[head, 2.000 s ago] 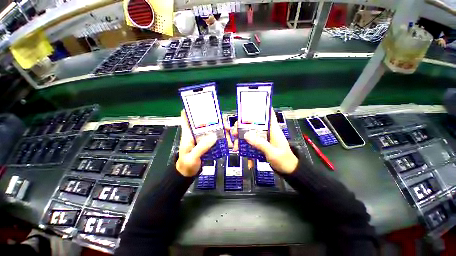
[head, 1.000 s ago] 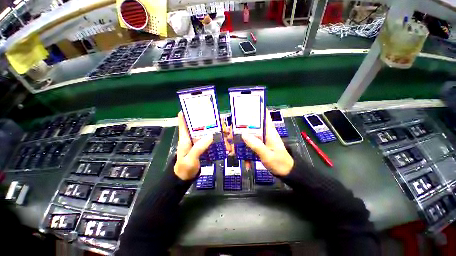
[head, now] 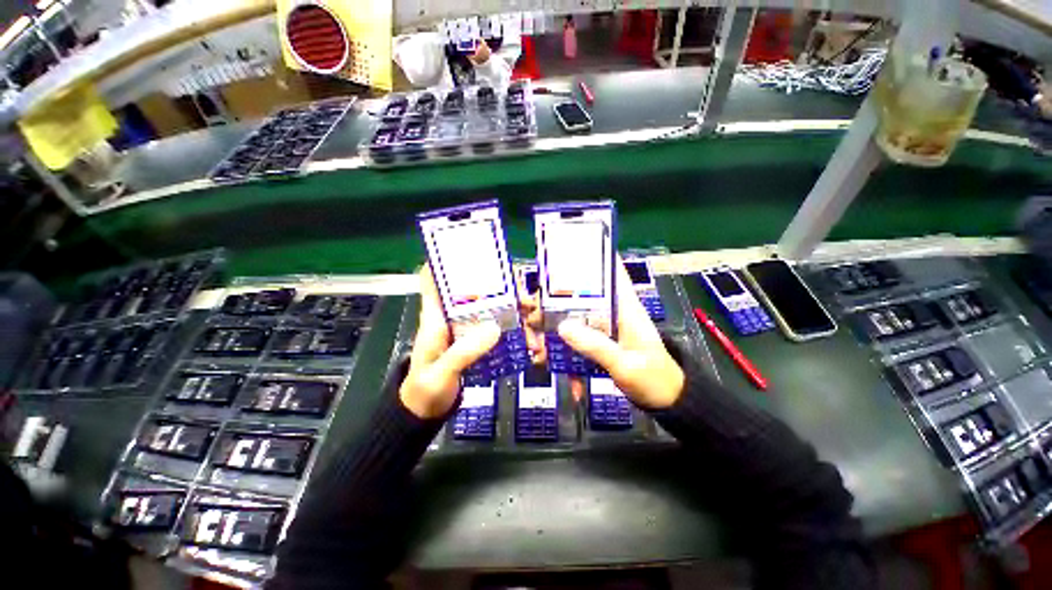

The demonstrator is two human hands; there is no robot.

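Observation:
My left hand [head: 436, 367] holds a blue keypad phone [head: 470, 263] upright, its thumb on the upper keys. My right hand [head: 633, 355] holds a second blue keypad phone [head: 576, 259] beside it, its thumb also at the upper keys. Both displays are lit white with small coloured marks near the bottom. The phones do not touch. Below and behind the hands is a clear plastic tray [head: 575, 439] with several blue keypad phones, such as the one at the front middle [head: 536, 406]. The hands hide part of the tray.
Right of the tray are a single keypad phone [head: 736, 301], a smartphone [head: 791, 300] and a red pen [head: 731, 348]. Trays of dark phones lie left [head: 219, 429] and right [head: 937, 367]. A pale post [head: 840, 190] rises at right. A person [head: 444, 58] sits across the green strip.
Both phones are still held side by side. The thumbs have shifted slightly up the keypads, and the small coloured marks on the displays look different.

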